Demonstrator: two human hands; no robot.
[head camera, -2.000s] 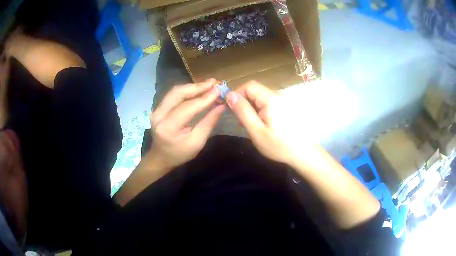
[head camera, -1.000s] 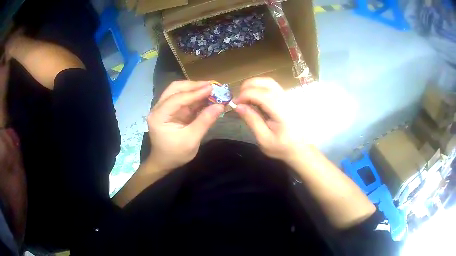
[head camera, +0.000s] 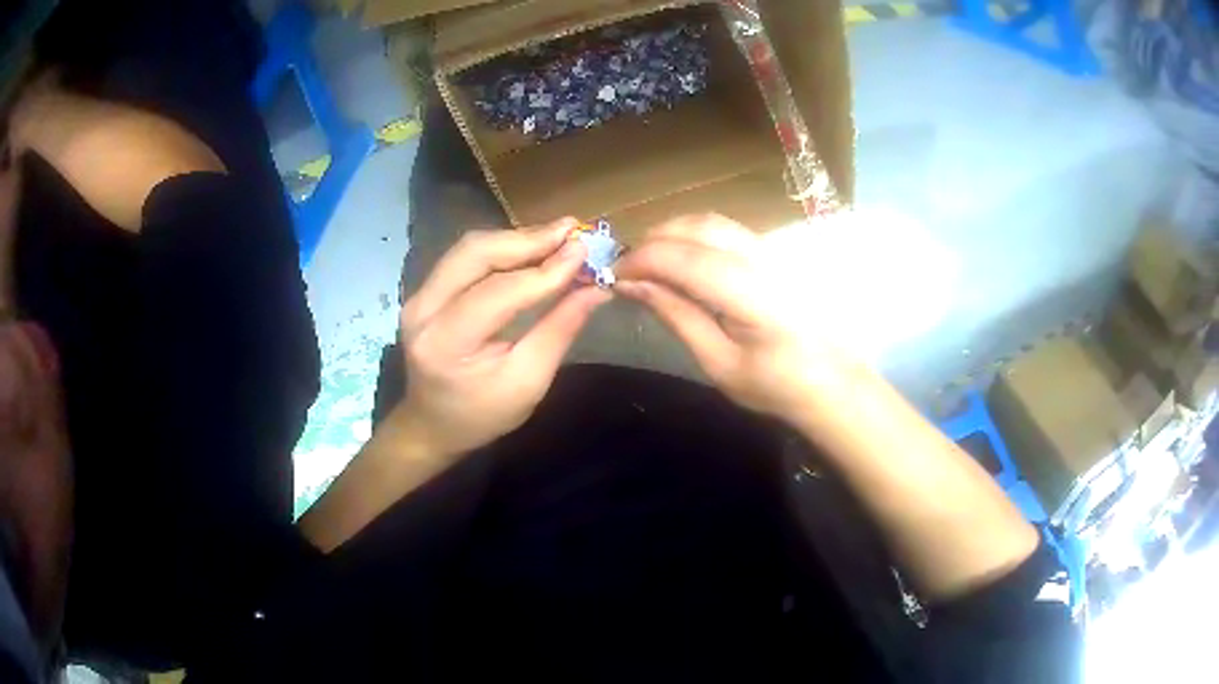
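Observation:
A small silver-blue wired module (head camera: 600, 251) is held above the lap, in front of the open carton. My left hand (head camera: 488, 321) pinches it between thumb and fingers from the left. A bit of orange-red lead wire (head camera: 580, 230) shows at its upper left. My right hand (head camera: 715, 301) is at the module's right edge, thumb and fingertips close together; whether they grip the module or a wire is too small to tell.
A large open carton (head camera: 642, 171) with many loose grey-purple pieces (head camera: 588, 87) stands ahead. A person in dark clothes (head camera: 221, 348) sits close at left. Blue stools (head camera: 321, 134) stand at left, upper right and lower right. Smaller cartons (head camera: 1063, 401) and bright clutter lie at right.
The module has turned between my fingers, and its face and end tabs now point differently. My right fingertips have moved slightly up and left, and the white piece seen at them no longer shows.

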